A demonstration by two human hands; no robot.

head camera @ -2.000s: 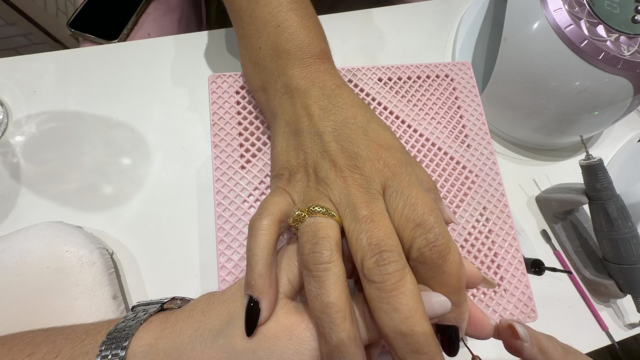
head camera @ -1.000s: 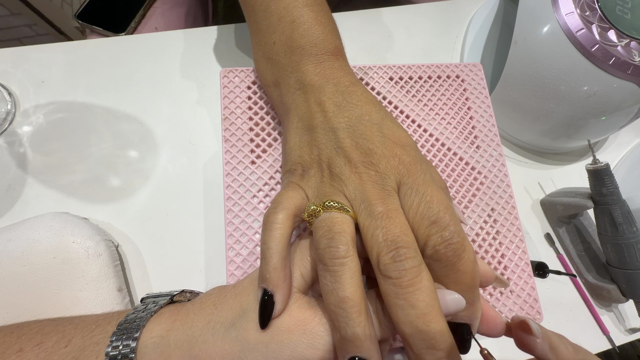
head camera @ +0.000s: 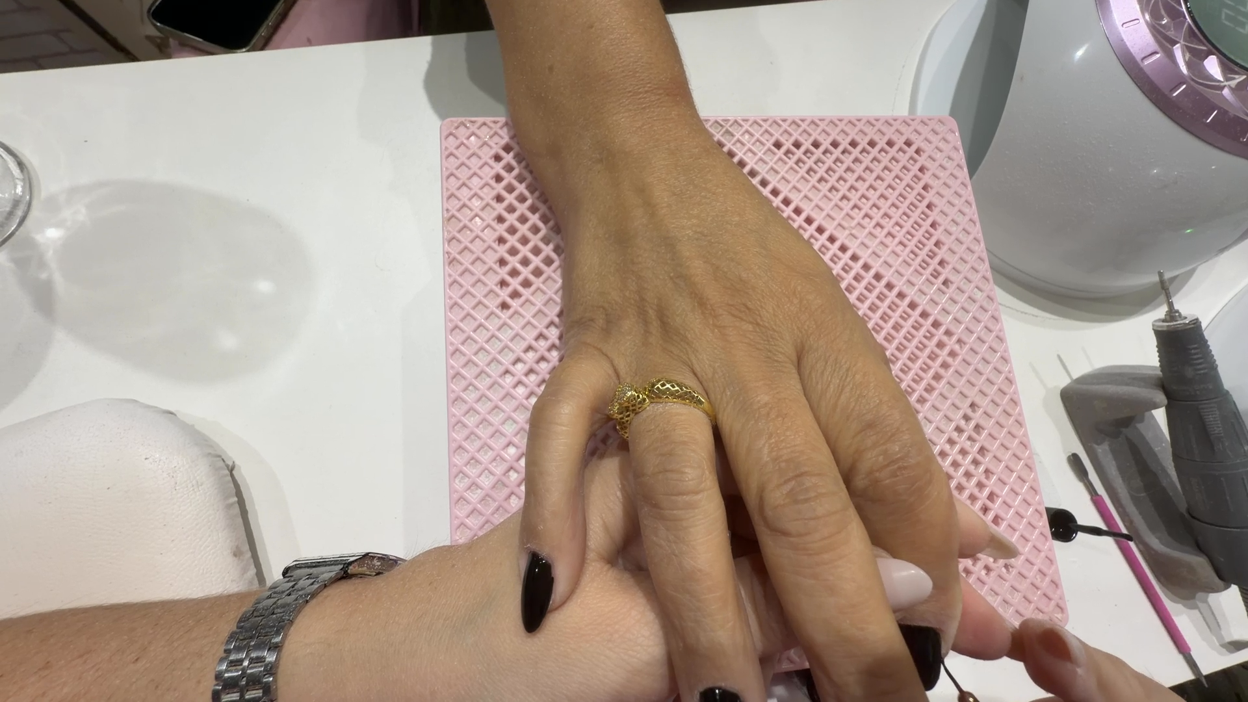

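My left hand [head camera: 604,604], with a metal-link watch [head camera: 283,624] at the wrist, lies under another person's hand and holds its fingers from below. That hand [head camera: 712,292] rests palm down over a pink lattice mat [head camera: 497,390]; it wears an openwork gold ring [head camera: 663,395] and shows glossy black nails. At the bottom right, my right hand [head camera: 1068,653] is partly in view, its fingertips beside the other person's index finger. A thin brush [head camera: 960,682] sits at those fingertips, its handle largely cut off by the frame edge.
A white nail lamp [head camera: 1082,175] stands at the upper right. Below it, a nail drill handpiece [head camera: 1204,439] rests in a grey holder [head camera: 1121,458], near a pink-handled tool [head camera: 1141,575] and a black brush cap [head camera: 1068,525]. A white padded armrest [head camera: 117,507] lies left, a phone [head camera: 219,19] at the top left.
The view has shifted slightly. My left hand keeps its hold under the other person's fingers. The thin brush at my right fingertips shows in all three frames.
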